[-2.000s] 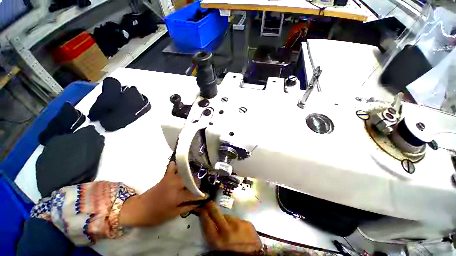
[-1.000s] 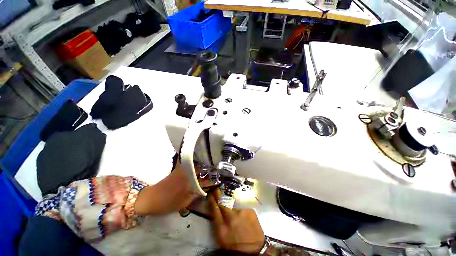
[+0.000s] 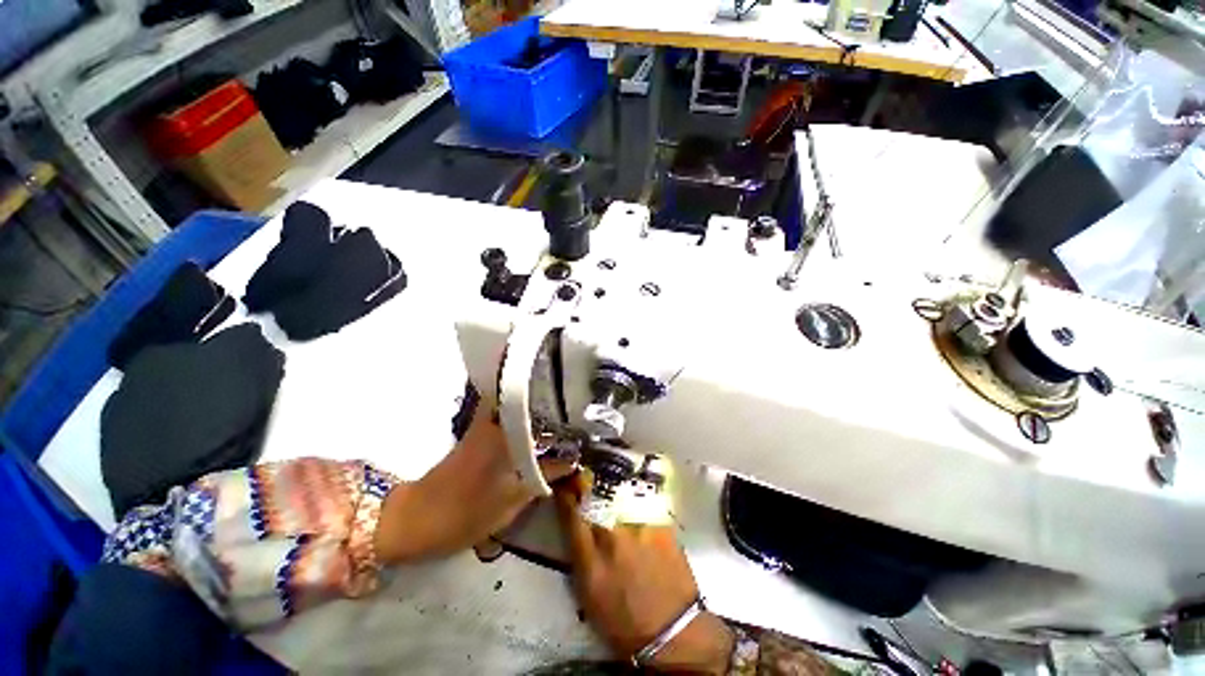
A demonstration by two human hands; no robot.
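The white sewing machine (image 3: 780,396) spans the middle and right, its needle area (image 3: 632,495) lit by a lamp. My left hand (image 3: 456,499) is beside the left of the machine head, its fingers partly hidden behind the white curved guard (image 3: 522,409). My right hand (image 3: 632,581) is just in front of the needle area, fingers pointing up to the presser foot. Both hands are bare. A little dark fabric shows near my fingertips; how each hand grips it is hidden. A thin black strip (image 3: 529,557) lies below my hands.
Dark cut panels (image 3: 192,416) are stacked on the white table at left, with part-sewn black pieces (image 3: 337,284) beyond. A blue tub (image 3: 40,396) edges the table. A black piece (image 3: 833,548) lies under the machine arm. Snips (image 3: 899,650) lie at the bottom right.
My left hand has moved right and slightly up, towards the needle. My right hand has shifted, and its bracelet shows more. The machine head appears slightly further right in the view.
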